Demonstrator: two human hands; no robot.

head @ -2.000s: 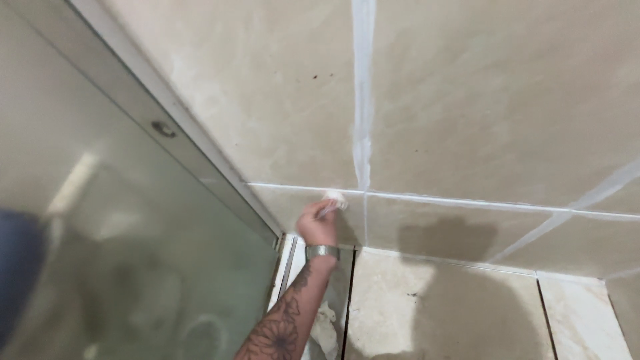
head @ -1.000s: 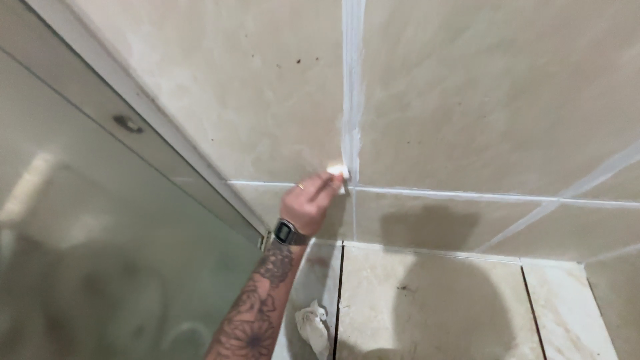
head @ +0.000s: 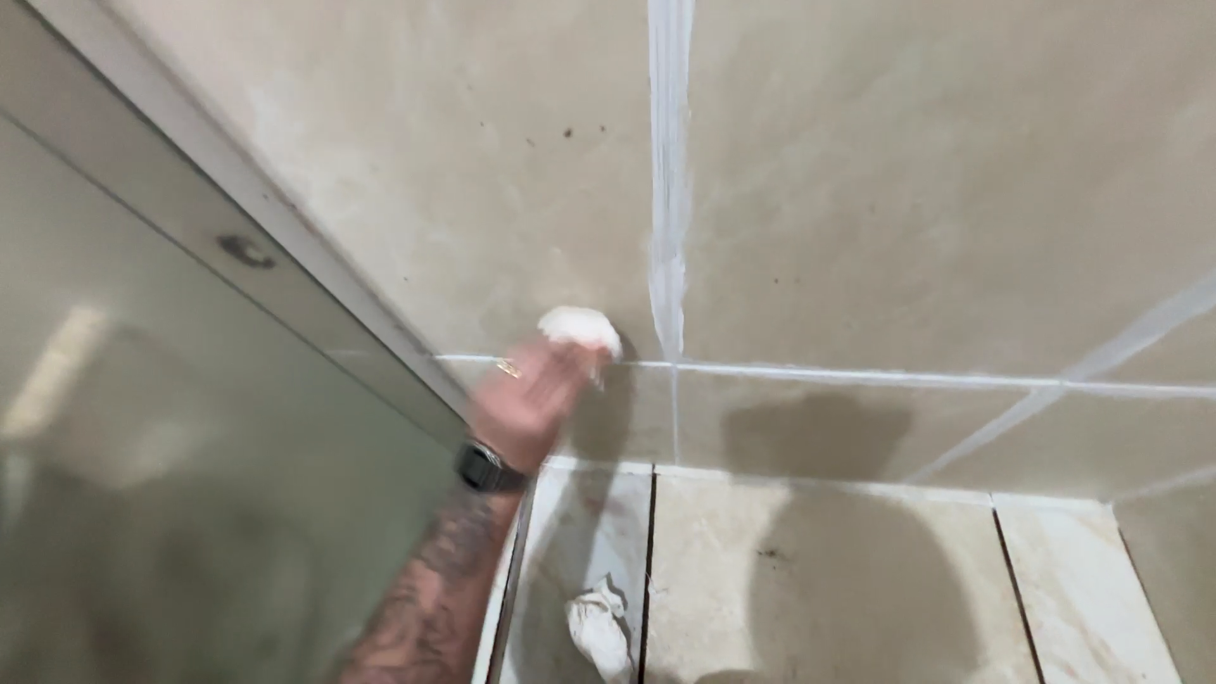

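Note:
My left hand [head: 537, 385], blurred, with a ring on a finger and a black watch [head: 486, 467] at the wrist, holds a crumpled white wad [head: 581, 328], which looks like paper or cloth. The wad is against the beige wall tile, just above the horizontal grout line and left of the vertical joint [head: 670, 190], which is smeared with wide white grout. A second crumpled white wad [head: 600, 629] lies on the floor tile below. My right hand is out of view.
At the left stands a glass shower panel [head: 190, 427] with a metal frame [head: 256, 252]. White grout also runs along a diagonal joint [head: 1007, 423] at the right. Floor tiles [head: 703, 579] with dark open joints meet the wall below, and shadows fall across wall and floor.
My left hand, with the white wad in it, has moved from the vertical joint to the tile on its left. The smear at the joint's lower end looks narrower than two seconds ago.

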